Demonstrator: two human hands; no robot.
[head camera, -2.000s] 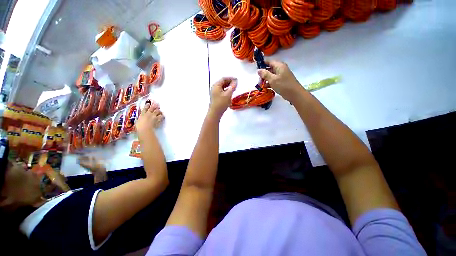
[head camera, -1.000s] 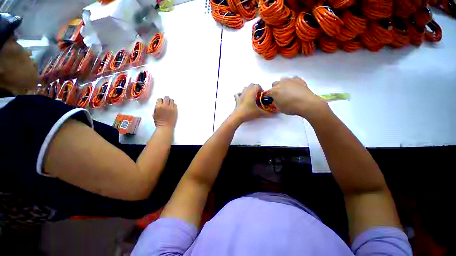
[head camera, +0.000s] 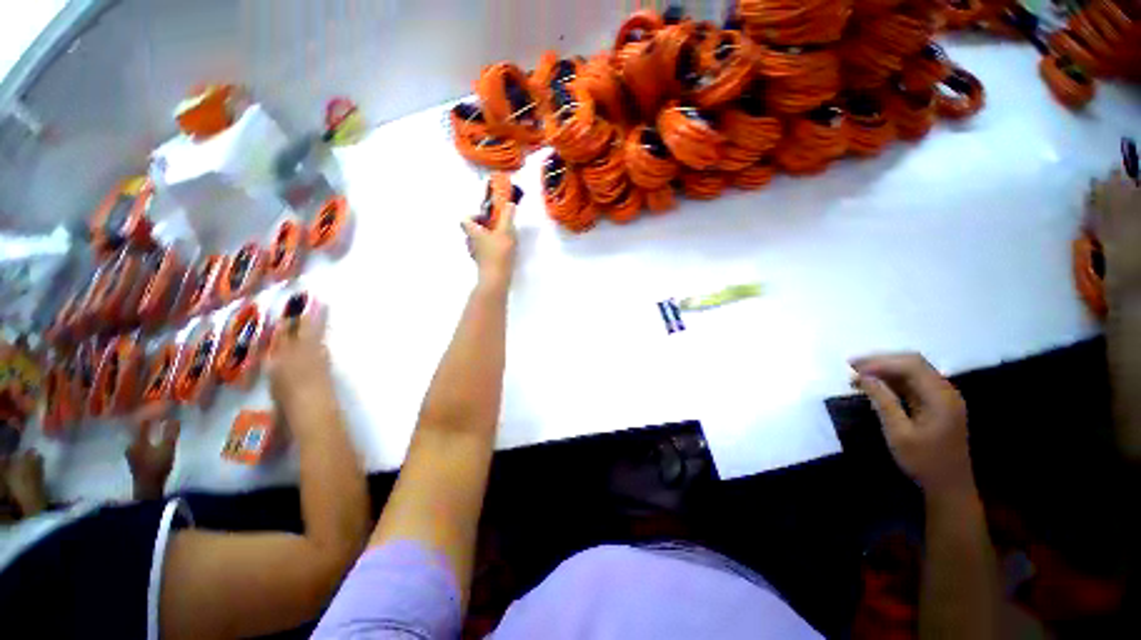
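Observation:
My left hand (head camera: 496, 238) is stretched forward and holds an orange coiled cable (head camera: 498, 200) with a dark part, just left of the heap of orange coils (head camera: 751, 106). My right hand (head camera: 920, 406) is at the bench's front edge on the right, fingers curled and apart, with no object visible in it. Small dark labels (head camera: 672, 315) lie on the white tabletop between my hands, beside a flat yellow-green strip (head camera: 726, 296).
At left, a neighbour's hand (head camera: 298, 356) is at rows of packed orange coils (head camera: 198, 363), near insert cards (head camera: 250, 435) and a white box (head camera: 219, 163). At right, another person's hand (head camera: 1117, 213) is near an orange coil (head camera: 1091, 273). A white sheet (head camera: 770, 440) hangs over the front edge.
My hands have separated. My left hand has moved forward and left with the coil. My right hand has let go and moved right, towards the front edge. The dark labels are now uncovered.

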